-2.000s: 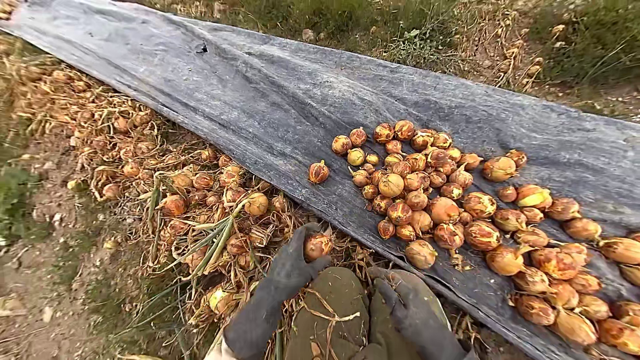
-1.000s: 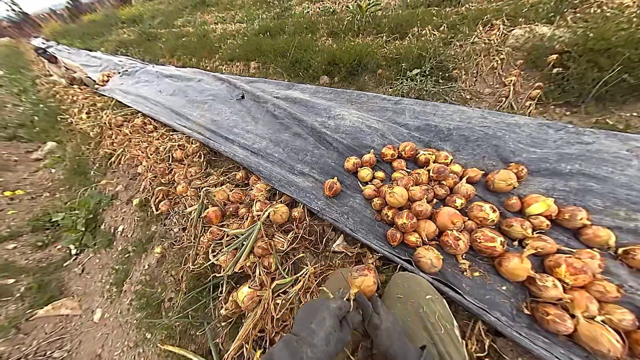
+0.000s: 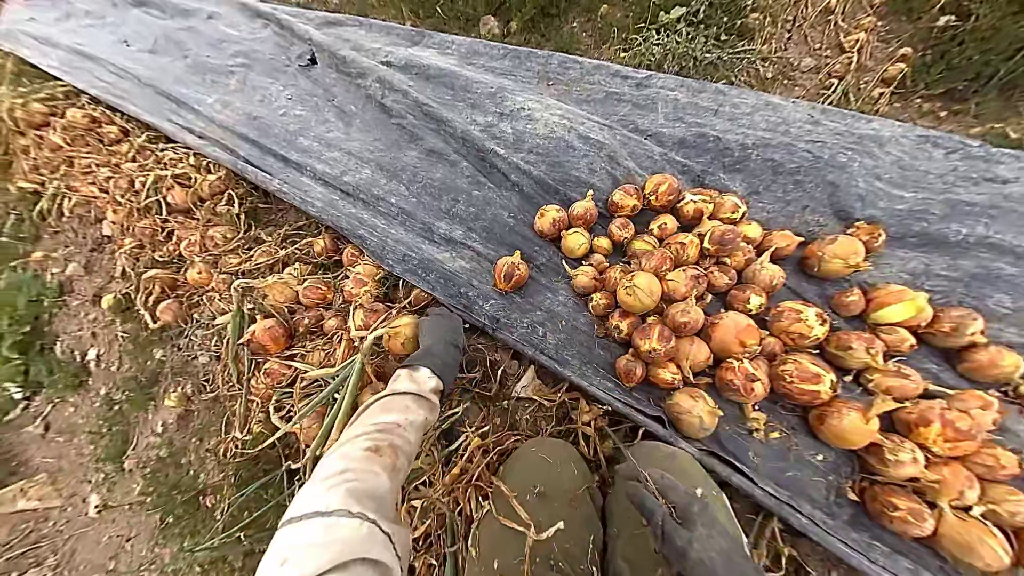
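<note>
My left hand (image 3: pixel 436 342), in a dark grey glove, reaches into the row of pulled onions beside the sheet. It is at the right side of a yellow onion (image 3: pixel 402 334) with green leaves; its fingers are mostly hidden, so its grip does not show. My right hand (image 3: pixel 690 520), gloved too, lies over my right knee, its fingers partly out of clear view. Many brown onions (image 3: pixel 732 334) rest on the grey fabric sheet (image 3: pixel 448 152), and a single onion (image 3: pixel 510 272) sits apart to their left.
Dry onion tops and bulbs (image 3: pixel 196 240) cover the ground left of the sheet. My knees (image 3: pixel 538 504) are close to the sheet's near edge. Bare soil (image 3: pixel 64 512) lies at the lower left, with weeds (image 3: pixel 696 40) beyond the far edge.
Both hands were together around an onion before my knees; now the left has moved out to the onion row and the right is back over the knee. The view has tilted down.
</note>
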